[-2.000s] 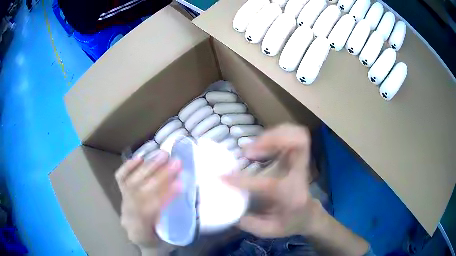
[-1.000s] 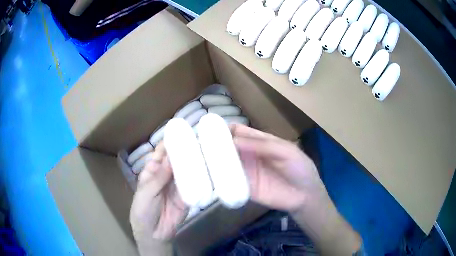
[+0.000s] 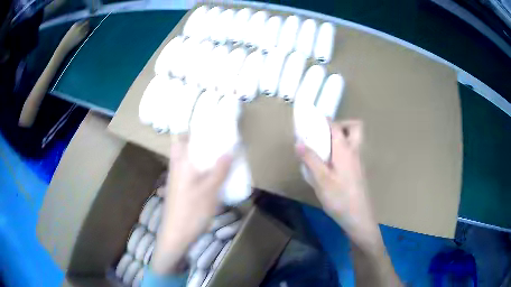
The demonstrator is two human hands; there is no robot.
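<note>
My left hand [image 3: 196, 179] holds white plastic shells [image 3: 215, 132] over the cardboard sheet's near left part, by the near row; blur hides how many. My right hand [image 3: 339, 162] is closed around a white shell [image 3: 315, 132] near the right end of the middle row, its far end overlapping or close to shells there. Rows of glossy white shells [image 3: 288, 33] lie on the cardboard sheet [image 3: 403, 129], small dark cutouts at some near ends. The open carton [image 3: 95, 196] below holds more shells [image 3: 143, 241] packed tightly.
The sheet lies on a green-topped bench [image 3: 131, 39] with pale edging. Another person's forearm [image 3: 47, 78] is at the far left. Blue floor [image 3: 33, 241] shows at lower left, and a dark blue object [image 3: 453, 268] at lower right.
The view has turned toward the bench, so the sheet is now central and the carton lower left. Both hands have moved from above the carton to over the sheet, apart, each holding shells.
</note>
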